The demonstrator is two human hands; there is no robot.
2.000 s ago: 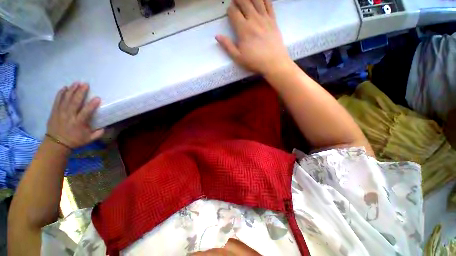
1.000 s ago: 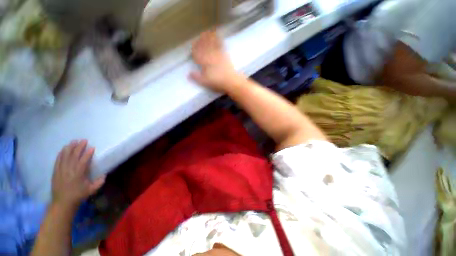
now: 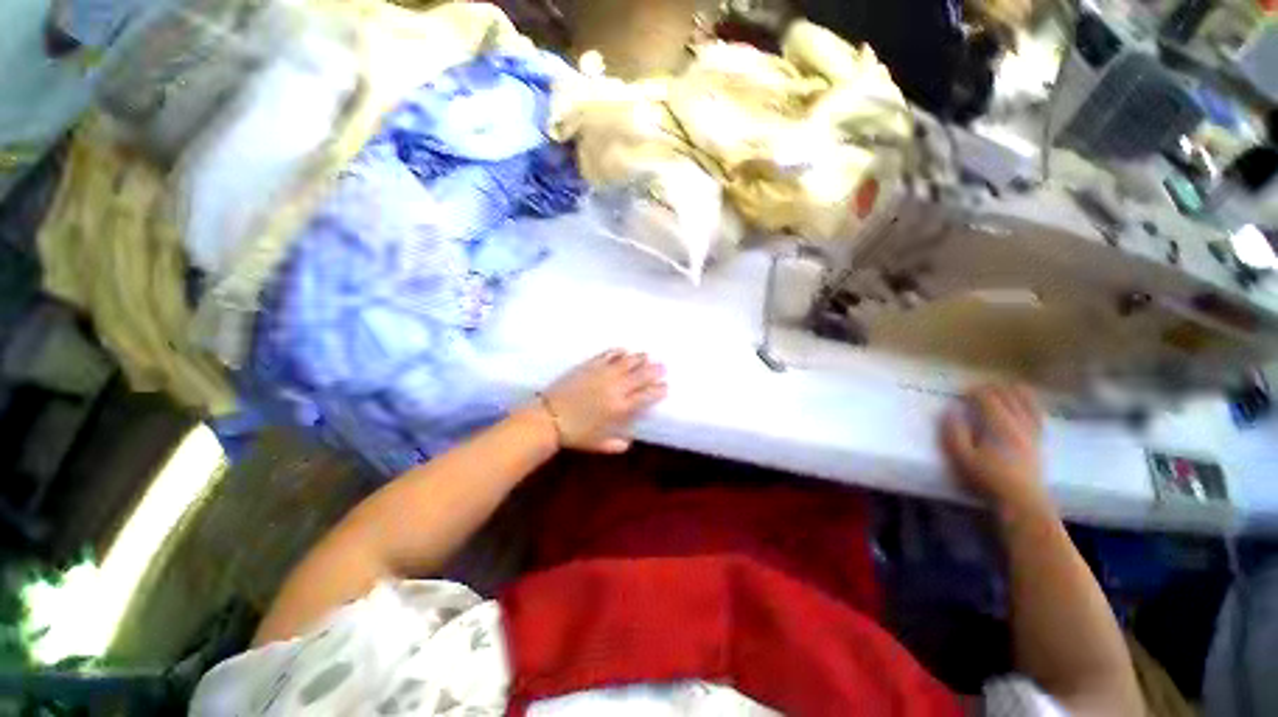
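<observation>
My left hand [image 3: 606, 401] rests on the front edge of the white table [image 3: 701, 350], fingers spread, holding nothing. My right hand [image 3: 998, 437] lies on the table in front of the sewing machine [image 3: 1065, 315], fingers spread, also with nothing in it. The machine looks brownish and blurred; its needle area [image 3: 838, 311] is at its left end, dark and too blurred for detail. No cloth lies under either hand.
Blue checked garment pieces [image 3: 379, 301] are heaped at the left. Yellow-beige garment pieces [image 3: 743, 119] lie behind the machine, with a clear plastic bag [image 3: 670, 217] in front. A control switch box [image 3: 1187, 478] sits at the right table edge. Yellowish cloth [image 3: 119, 266] hangs far left.
The view has swung left and up, bringing the heaped garments and the whole machine into view. Both hands still rest on the table; neither has taken hold of anything.
</observation>
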